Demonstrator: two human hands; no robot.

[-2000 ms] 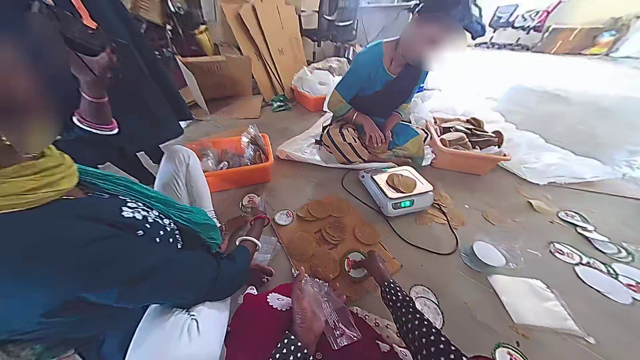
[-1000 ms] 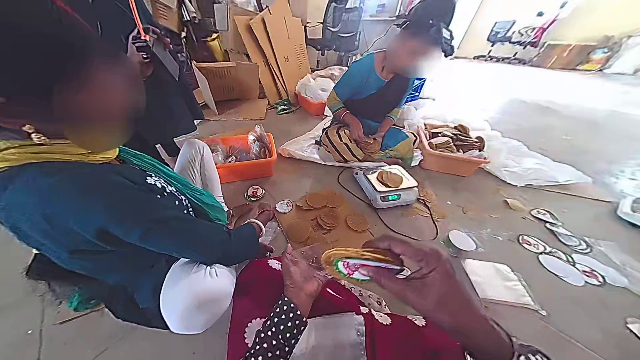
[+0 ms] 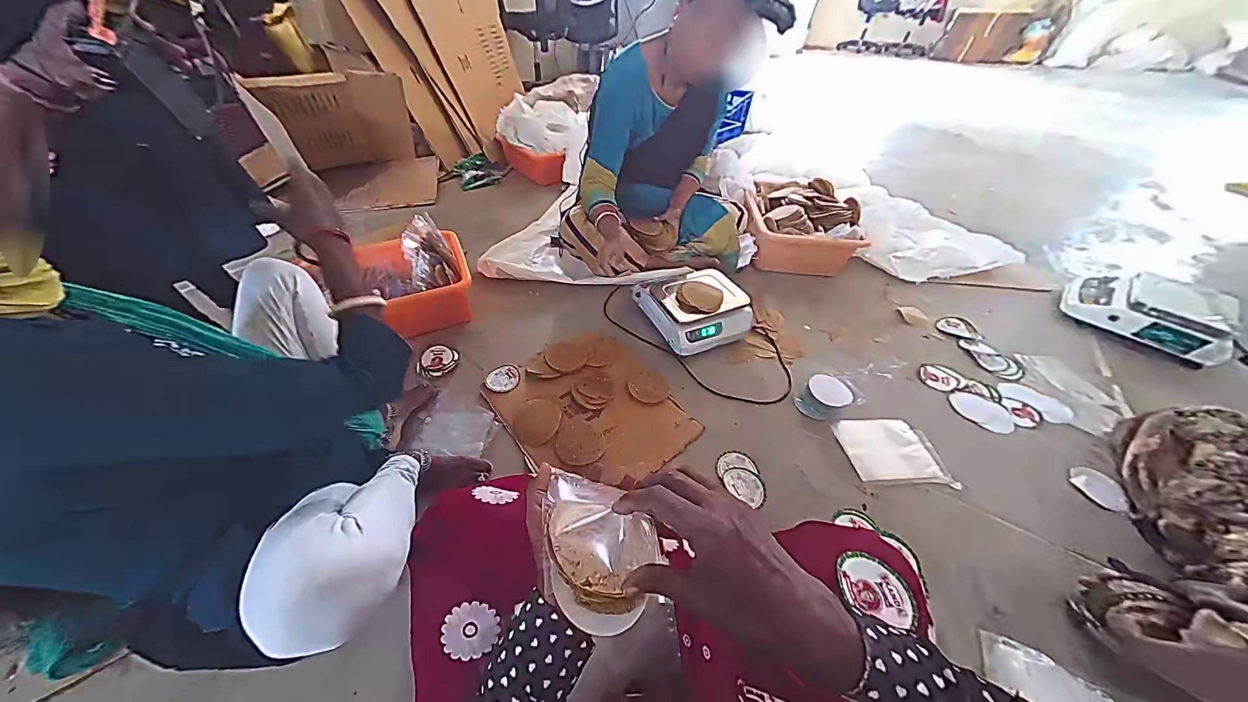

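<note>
A clear plastic bag (image 3: 597, 546) with a stack of round flat brown discs inside and a round white card at its bottom is between my hands. My right hand (image 3: 721, 551) grips the bag's right side with thumb and fingers. My left hand (image 3: 539, 487) is mostly hidden behind the bag, with only part of it showing at the left edge. Just beyond, more brown discs (image 3: 580, 442) lie singly and in small stacks on a flat cardboard sheet (image 3: 648, 434). Round printed labels (image 3: 876, 590) rest on the maroon cloth over my lap.
A digital scale (image 3: 694, 312) with discs on its pan stands ahead, its cable on the floor. An orange tub (image 3: 429, 302) is at left, a filled orange crate (image 3: 804, 249) behind. One co-worker sits close at left, another ahead. Labels, a white packet (image 3: 892, 451) and another scale (image 3: 1155, 312) lie right.
My right hand held a stack of discs with a printed label one second ago; now discs are inside the clear bag. The bag and my right hand are lower, over my lap.
</note>
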